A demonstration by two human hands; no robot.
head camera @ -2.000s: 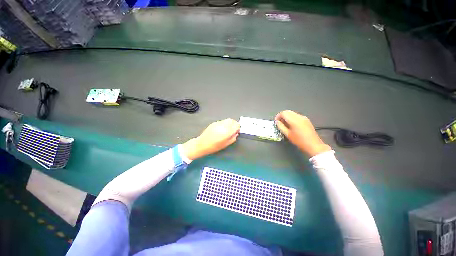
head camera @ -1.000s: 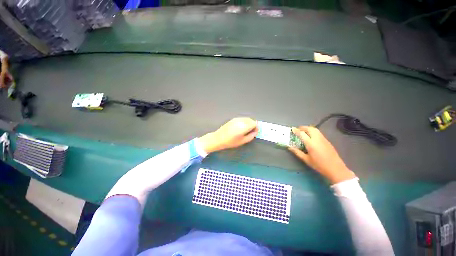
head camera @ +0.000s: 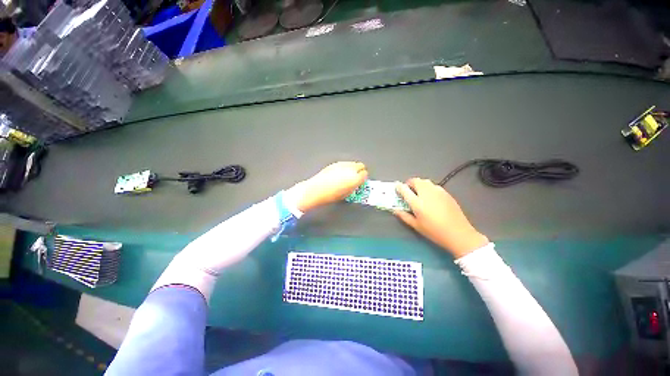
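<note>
A circuit board, pale green and white face up, is held between my two hands above the belt. My left hand has its fingertips at the board's left end; whether they hold a small piece cannot be seen. My right hand grips the board's right end. A black cable trails from that end and lies coiled on the belt to the right. A white sheet with rows of dark dots lies flat on the green ledge nearer to me.
Another board with a coiled cable lies left on the belt. A yellow-part board lies far right. Fanned dot sheets are at left, clear trays at upper left, a grey box with red display at right.
The view has turned, showing more of the trays and a blue bin at upper left. Both hands remain at the board. The hand seen at the far left edge is no longer visible.
</note>
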